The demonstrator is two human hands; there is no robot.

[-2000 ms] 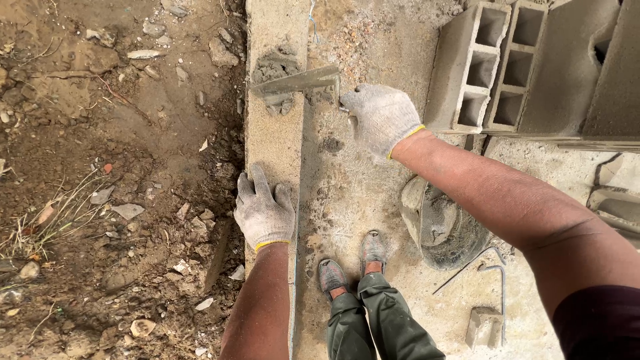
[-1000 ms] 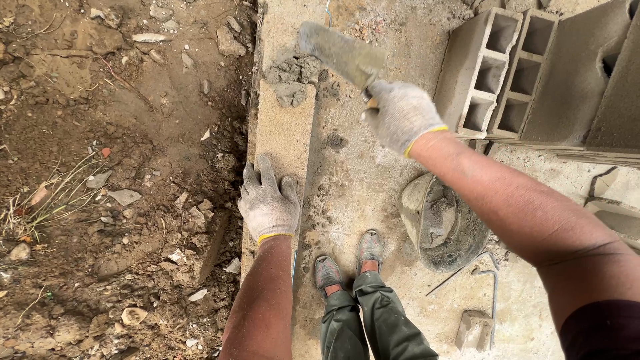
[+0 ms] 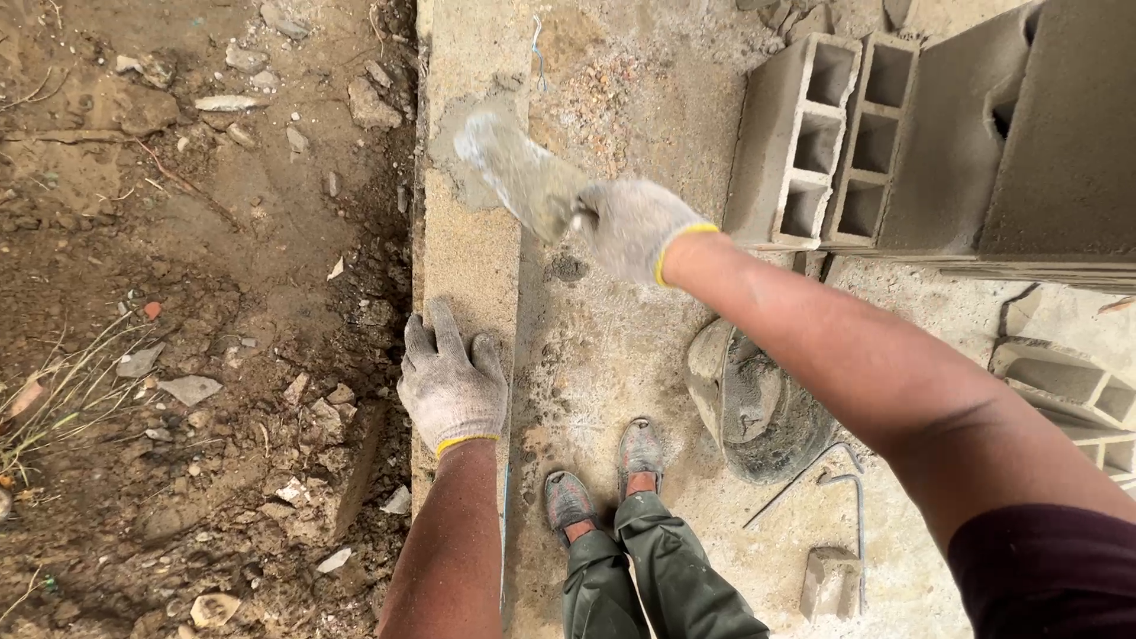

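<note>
My right hand (image 3: 635, 226), in a pale knitted glove with a yellow cuff, grips the handle of a trowel (image 3: 532, 177). The trowel's blade is blurred and lies over a patch of wet mortar (image 3: 475, 106) on top of a low block wall (image 3: 470, 257). Nearer to me, my left hand (image 3: 451, 382), gloved the same way, rests on the wall top with its fingers spread and holds nothing. A round bucket (image 3: 772, 408) with mortar inside stands on the concrete, below my right forearm in the view.
Hollow concrete blocks (image 3: 799, 142) are stacked at the upper right, with more (image 3: 1065, 382) at the right edge. Bent metal rods (image 3: 859, 532) and a small block piece (image 3: 830, 581) lie near my feet. Muddy ground with stones (image 3: 204, 266) borders the wall on the left.
The mortar on the wall top has gone from lumpy to flatter and more spread out. The trowel has swung about over it in my right hand, while my left hand stays on the wall.
</note>
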